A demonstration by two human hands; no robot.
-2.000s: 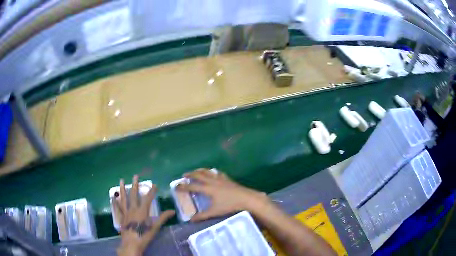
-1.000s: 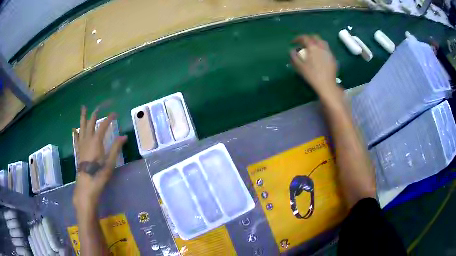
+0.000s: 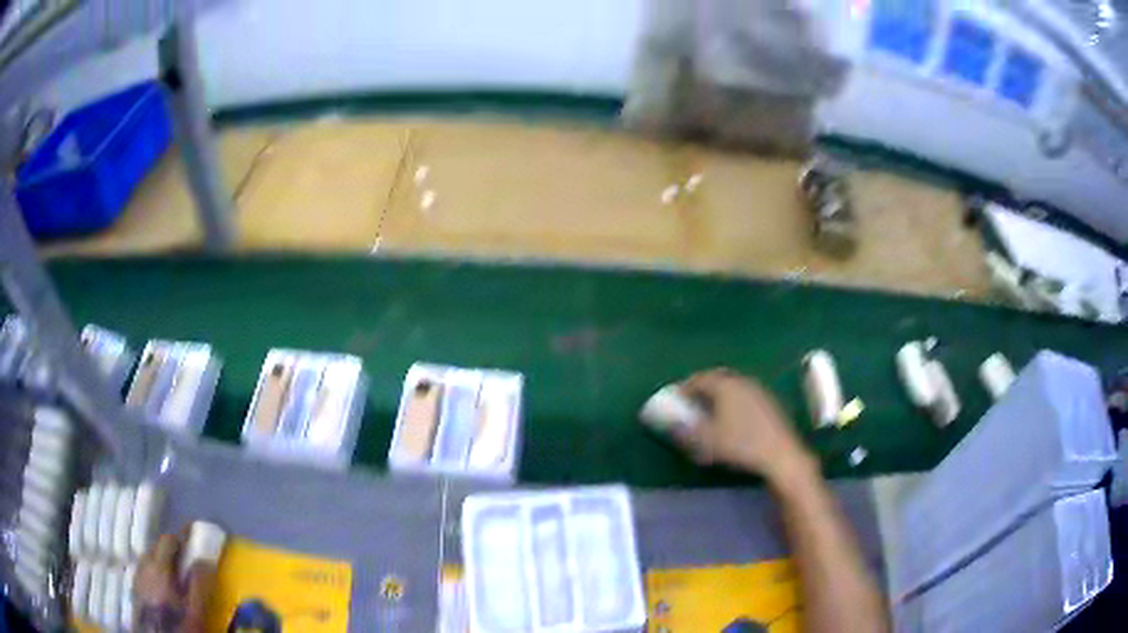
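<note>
My left hand [image 3: 171, 584] is at the lower left, cut off by the edge, with its fingers around a white oblong device [image 3: 203, 545] beside the rows of devices. My right hand [image 3: 740, 427] is over the green belt and grips another white oblong device [image 3: 672, 411], partly hidden by the fingers. An empty white three-compartment tray [image 3: 553, 563] lies on the printed mat in front of me. A packed tray [image 3: 455, 420], with a beige-faced unit with a dark spot and a second unit in its side compartments, stands on the belt's near edge.
Several more packed trays [image 3: 304, 406] stand leftward along the belt [image 3: 581, 334]. Rows of white devices [image 3: 111, 519] lie at lower left. Loose devices [image 3: 821, 386] lie on the belt at right. Tray stacks [image 3: 990, 495] stand at lower right. A blue bin [image 3: 93, 161] is beyond.
My left hand has moved from a packed tray down to the device rows and taken a device. My right hand stays over the belt, with a device now visible in it. The view has shifted.
</note>
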